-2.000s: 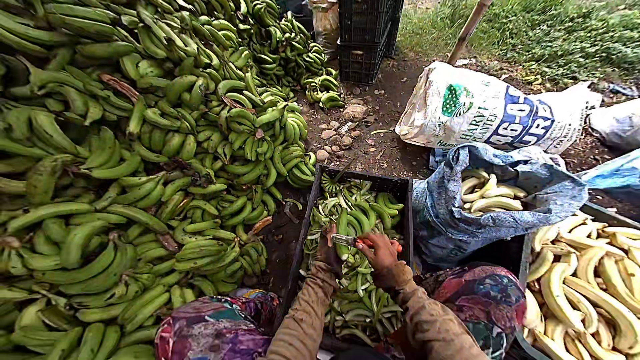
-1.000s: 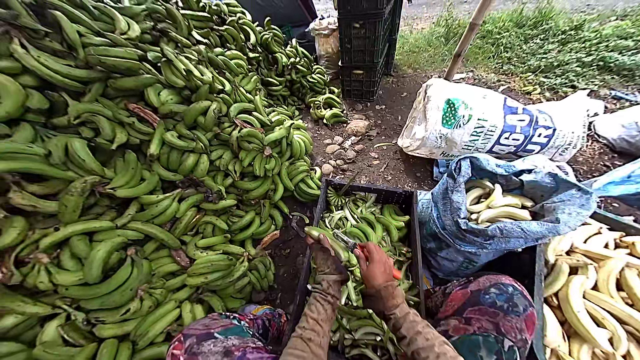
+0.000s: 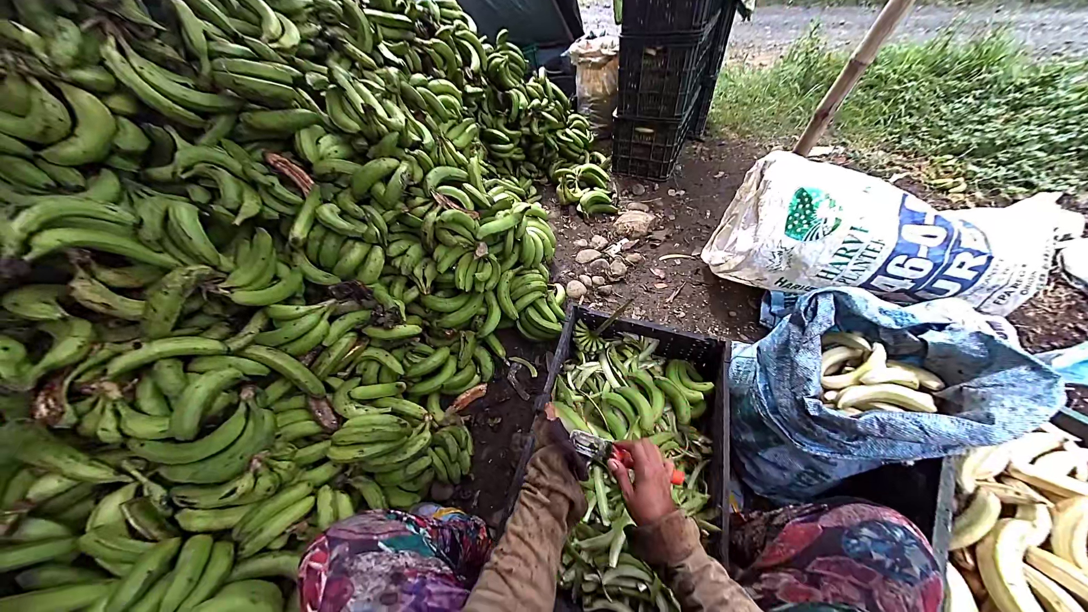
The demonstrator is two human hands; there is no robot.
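My right hand (image 3: pixel 643 480) is closed on the orange handle of a peeler (image 3: pixel 595 446) with a metal head. Close beside the metal head is my left hand (image 3: pixel 557 442), gloved in something dark, with a green plantain (image 3: pixel 571 418) whose end shows above the fingers; most of that fruit is hidden. Both hands are over a black plastic crate (image 3: pixel 671 340) that holds green plantains (image 3: pixel 642 399) and strips of green peel (image 3: pixel 608 544). Peeled plantains (image 3: pixel 884 387) lie in a blue woven sack (image 3: pixel 773 425) to the right, and more peeled ones (image 3: pixel 1011 544) fill a container at the lower right.
A large heap of green plantain bunches (image 3: pixel 280 340) covers the left side. Stacked black crates (image 3: pixel 663 93) stand at the back, near a slanted wooden pole (image 3: pixel 854 76). A white printed sack (image 3: pixel 850 229) lies on the soil behind the blue one. Stones (image 3: pixel 633 223) dot the ground.
The plantain end above my left hand shows less than one second ago, when more of the fruit was visible. The peeler stays in my right hand.
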